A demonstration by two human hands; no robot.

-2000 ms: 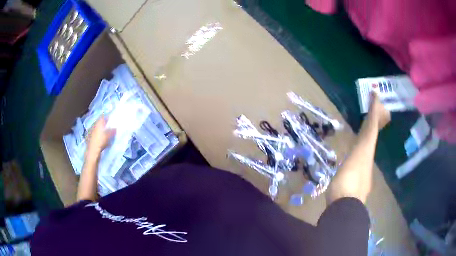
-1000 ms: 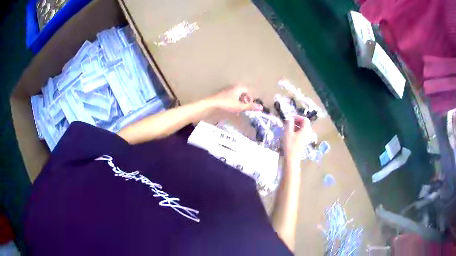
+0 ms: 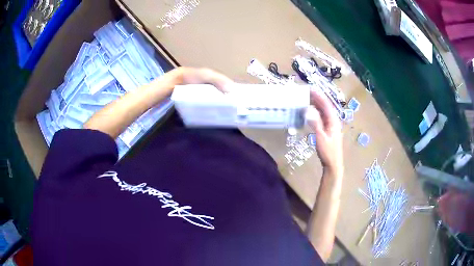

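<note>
A slim white printed box [image 3: 241, 106] is held up level in front of my chest, slightly blurred. My left hand [image 3: 210, 78] is on its upper left side, the fingers partly hidden behind it. My right hand [image 3: 325, 117] grips its right end. Beyond the box, black coiled cables [image 3: 306, 67] and shiny clear-wrapped pieces [image 3: 322, 85] lie on the brown cardboard [image 3: 234, 31]. Small pale-blue squares [image 3: 363, 138] lie near them.
An open carton [image 3: 31, 111] of pale trays [image 3: 99, 72] is at left, beside a blue crate [image 3: 23, 44]. Thin strands [image 3: 384, 208] lie at right. White boxes [image 3: 416, 39] are on the green surface. Another person's hand [image 3: 457, 208] shows at the right edge.
The white box, lying on the cardboard before, is now lifted between both my hands. Both hands have left the pile of cables and wrapped pieces.
</note>
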